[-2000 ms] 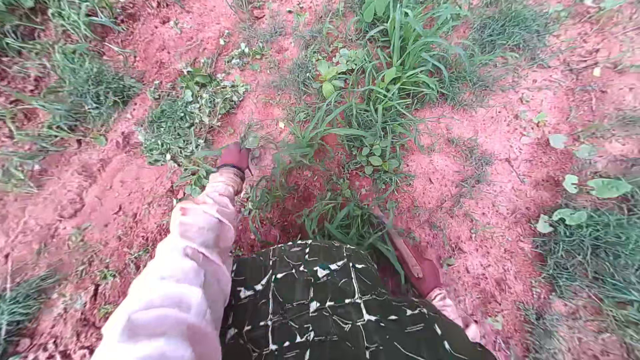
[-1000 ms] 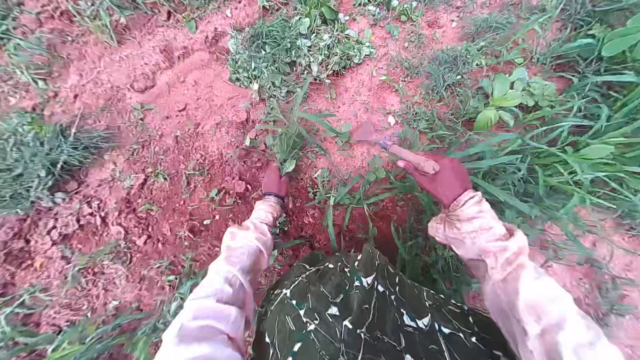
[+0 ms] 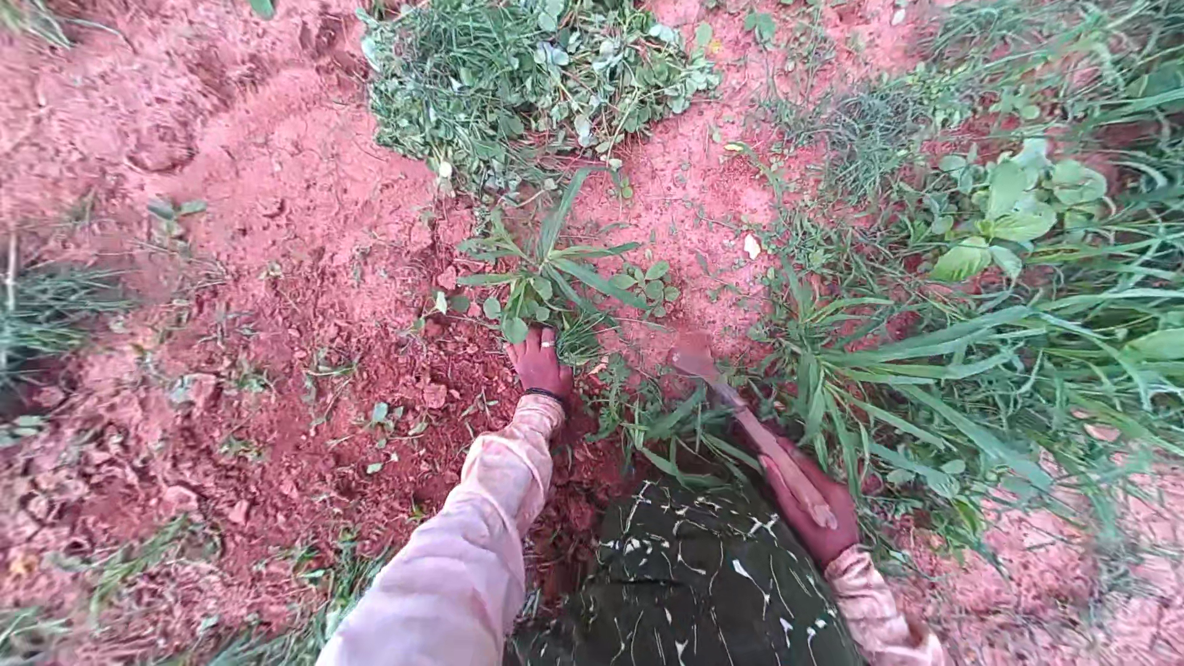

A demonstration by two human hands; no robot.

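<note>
My left hand, with a dark band at the wrist, is at the base of a small clump of broad-bladed grass and leafy weeds; its fingertips are partly hidden by the leaves. To the right and lower down, my right hand holds the wooden handle of a small digging tool. The tool's blade, blurred and soil-coloured, points up and left over the red soil, to the right of my left hand. Grass blades lie between the two hands, close to the tool's shaft.
A heap of uprooted weeds lies beyond my left hand. Tall grass grows at the right, with a broad-leaved plant in it. Loose, crumbly red soil spreads at the left. Patterned dark cloth covers my legs at the bottom.
The right hand has drawn back toward my legs with the tool since one second ago. My left hand remains low by weeds. The view has shifted noticeably.
</note>
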